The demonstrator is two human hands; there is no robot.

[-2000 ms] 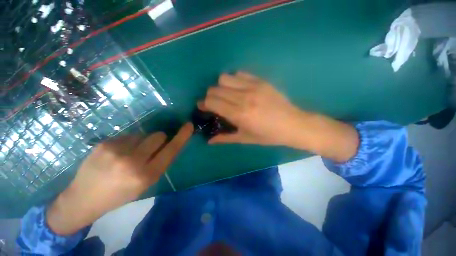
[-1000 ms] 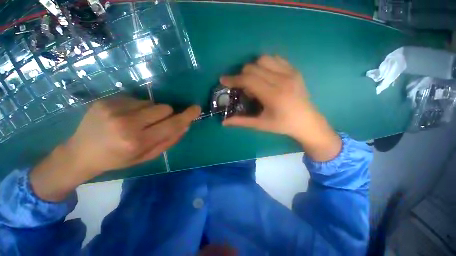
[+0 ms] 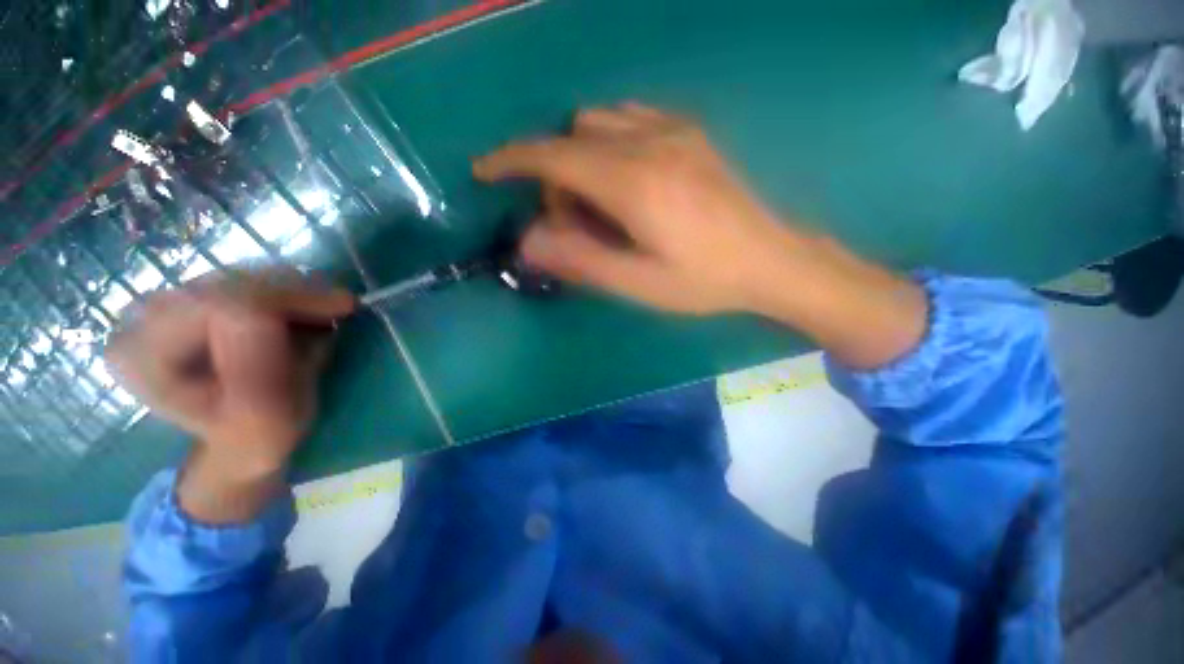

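Observation:
My left hand [image 3: 240, 363], bare and blurred, is at the left over the clear tray's edge. A thin silvery tool [image 3: 418, 285] runs from its fingertips towards a small dark unit [image 3: 523, 270] with bright specks. My right hand [image 3: 656, 214], also bare, is at the centre, with its index finger stretched out above the unit and its thumb at the unit. The hand partly hides the unit, and I cannot tell if it grips it.
A clear blister tray [image 3: 279, 214] with strong glare lies at the left. Small silvery and white parts [image 3: 143, 149] lie at the upper left. Red lines [image 3: 403, 46] cross the green mat [image 3: 831, 169]. A crumpled white wipe [image 3: 1032, 59] is at the upper right.
My left hand has drawn back to the left, and more of the silvery tool shows. My right index finger has lifted and stretched out, and the unit's pale round centre is out of sight.

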